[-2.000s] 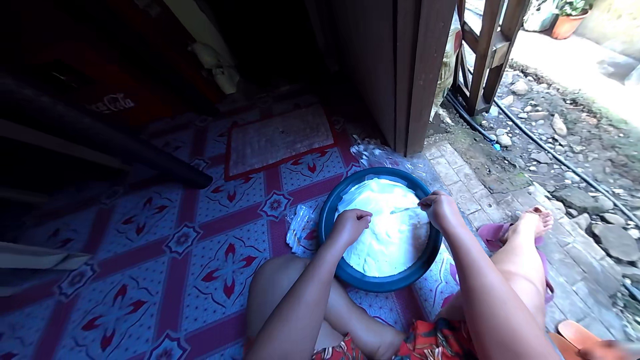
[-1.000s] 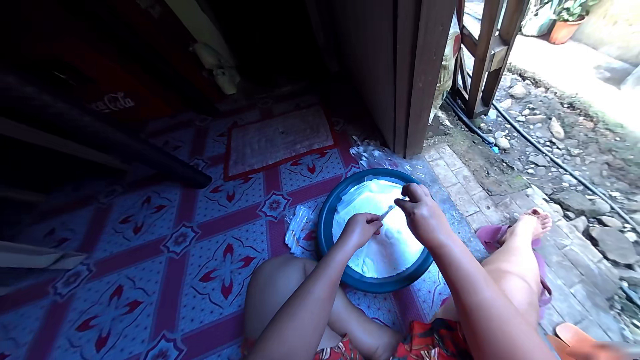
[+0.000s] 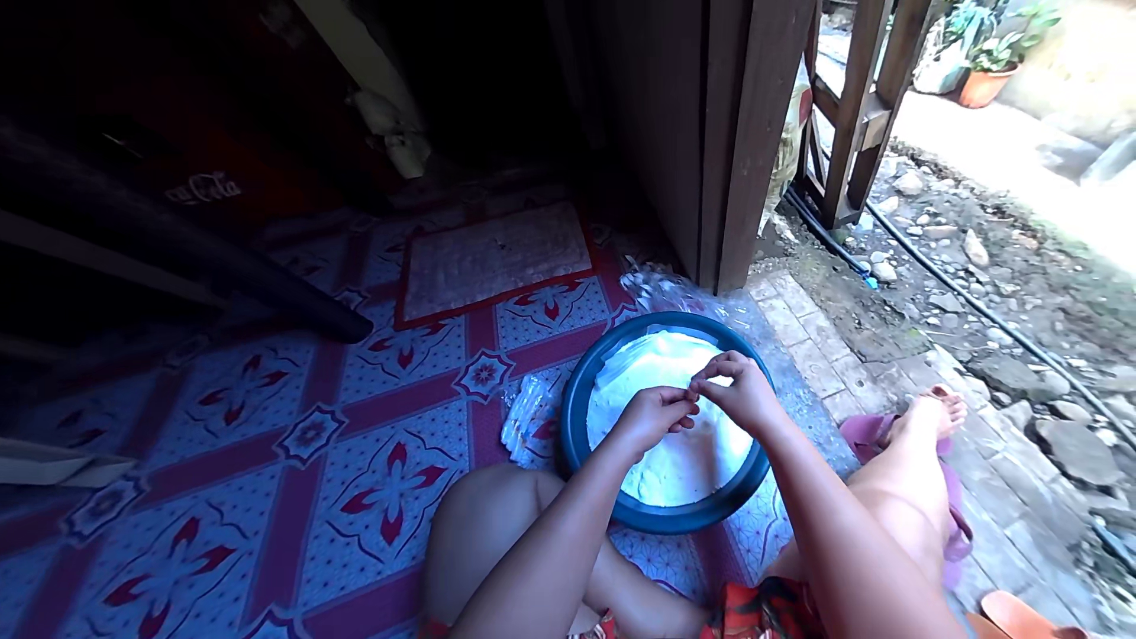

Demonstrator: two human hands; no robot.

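A round dark teal plastic basin stands on the patterned floor covering, with a white material filling much of its inside; I cannot tell what the material is. Over the basin my left hand and my right hand meet at the fingertips, thumbs and fingers pinched together. Whether something small is between them is too small to tell. Clear plastic wrapping lies at the basin's left side, and more crumpled clear plastic lies behind it.
A rectangular mat with a red border lies further back. A dark wooden door post stands behind the basin. On the right are paving, stones and a hose. A dark pole reaches in from the left.
My hands were apart over the basin two seconds ago, with a thin pale piece by the right fingers; now their fingertips meet. The thin piece between them one second ago no longer shows.
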